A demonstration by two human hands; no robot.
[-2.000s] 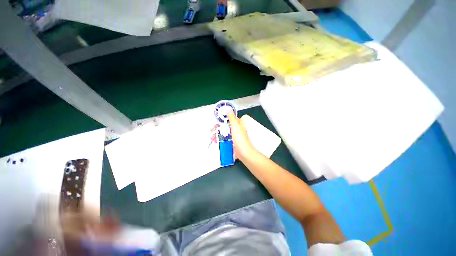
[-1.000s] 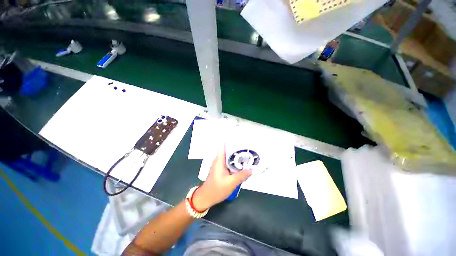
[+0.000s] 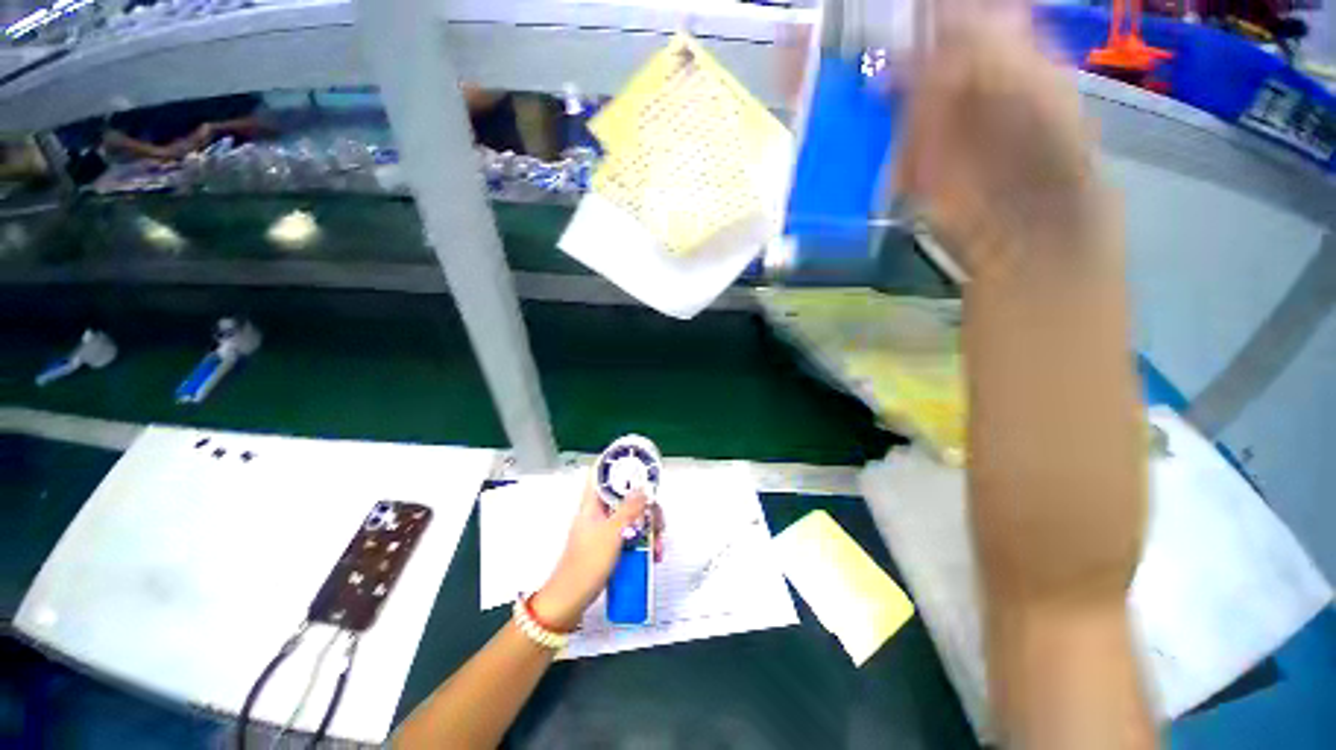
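My left hand holds a white handheld fan unit upright over the record sheets, its round ringed head towards the far side. The bright blue battery cell shows in its open handle. My right hand is raised high at the upper right, close to the camera and blurred. It holds another unit with a bright blue battery cell; that unit's upper part is blurred and its head cannot be made out.
Record sheets and a yellow pad lie on the dark green bench. A smartphone rests on the white board. Fan units lie on the conveyor. A post, hanging yellow sheets and a bagged yellow slab stand around.
The view has tilted up. My right hand, a blur at the lower edge before, is now raised high with a blue-celled unit. My left hand still holds its fan, whose blue cell now shows fully.
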